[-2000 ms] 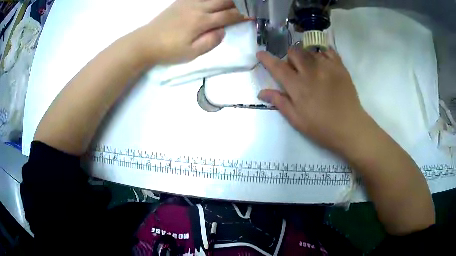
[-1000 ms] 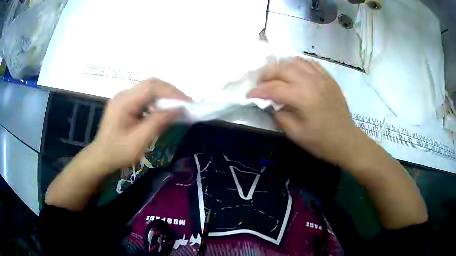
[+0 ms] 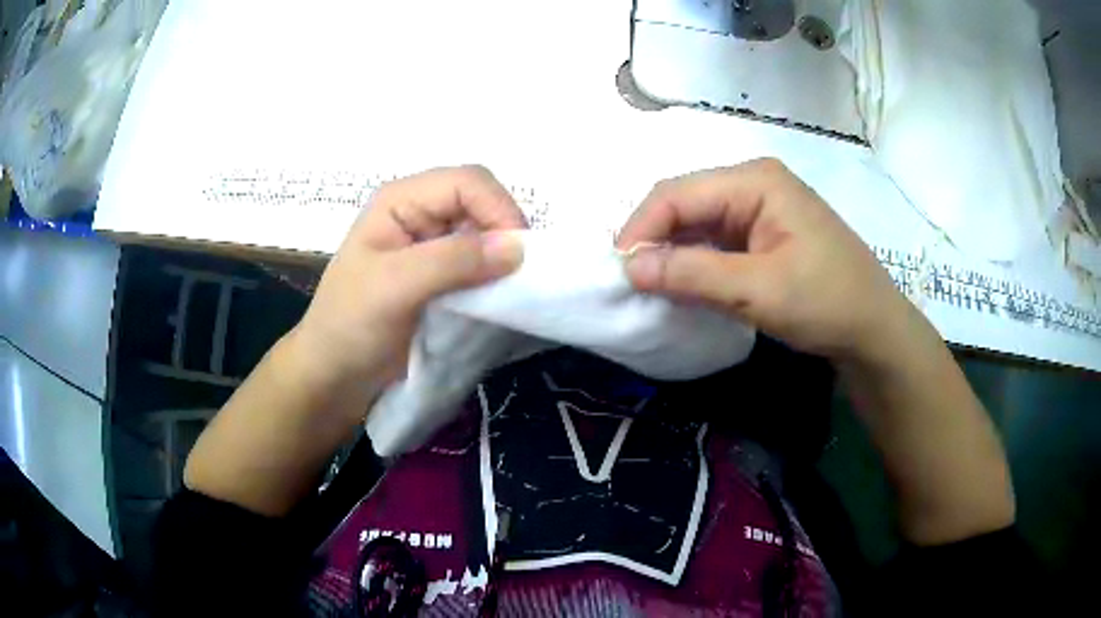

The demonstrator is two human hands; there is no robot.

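A white fabric panel (image 3: 568,308) hangs between my two hands in front of the table's front edge, over my lap. My left hand (image 3: 423,248) pinches its upper edge between thumb and fingers. My right hand (image 3: 749,248) pinches the same edge a short way to the right, where a small cream bit shows at the fingertips. The panel's lower part droops in soft folds to the left and right. The sewing machine bed (image 3: 737,73) is beyond my hands at the top; the needle is not in view.
Off-white cut pieces (image 3: 960,121) lie right of the machine bed. A clear plastic bag (image 3: 54,145) is at far left. A printed ruler (image 3: 278,186) runs along the front of the white table (image 3: 326,85). A grey-white surface (image 3: 48,362) is at left.
The fabric has come away from under the machine head to the table's front edge, held in both hands. Since one second ago the hands have steadied and the panel hangs lower. The view has shifted downward.
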